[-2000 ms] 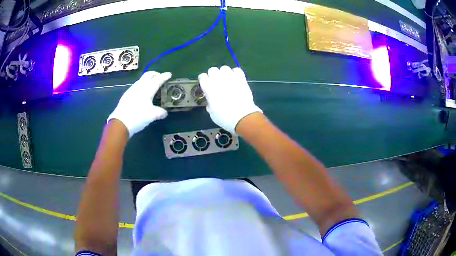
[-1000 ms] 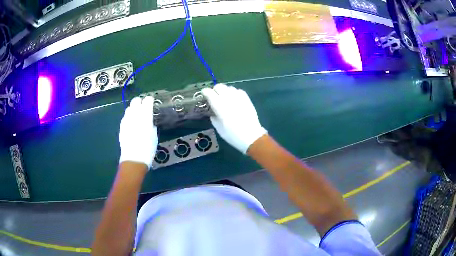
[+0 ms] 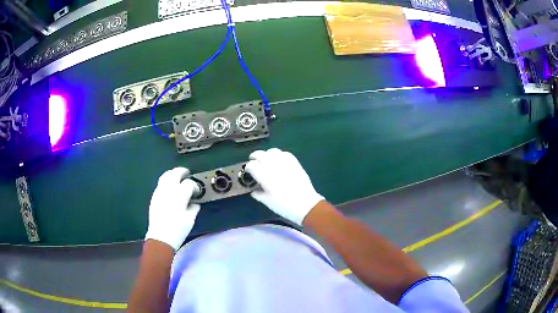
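Observation:
The silver three-hole tray point(image 3: 221, 181) lies near the bench's front edge, with dark round openings. My left hand point(image 3: 172, 208), in a white glove, grips its left end. My right hand point(image 3: 282, 185), also gloved in white, grips its right end. Fingers cover parts of the outer openings. Just beyond the hands sits the grey pneumatic fixture point(image 3: 219, 127), with three ringed circles, a wavy edge and a blue tube at each end. No hand touches it.
A three-ring module point(image 3: 152, 93) lies beyond the fixture to the left. Another module point(image 3: 26, 208) lies at far left. Curing units glow violet at left point(image 3: 58, 121) and right point(image 3: 430, 60). A yellow-brown board point(image 3: 369, 29) lies at back right. The blue air hose point(image 3: 230, 36) runs from the back.
Both hands have left the fixture, moved toward me and taken hold of the three-hole tray. The fixture is now uncovered. The module at back left has shifted right.

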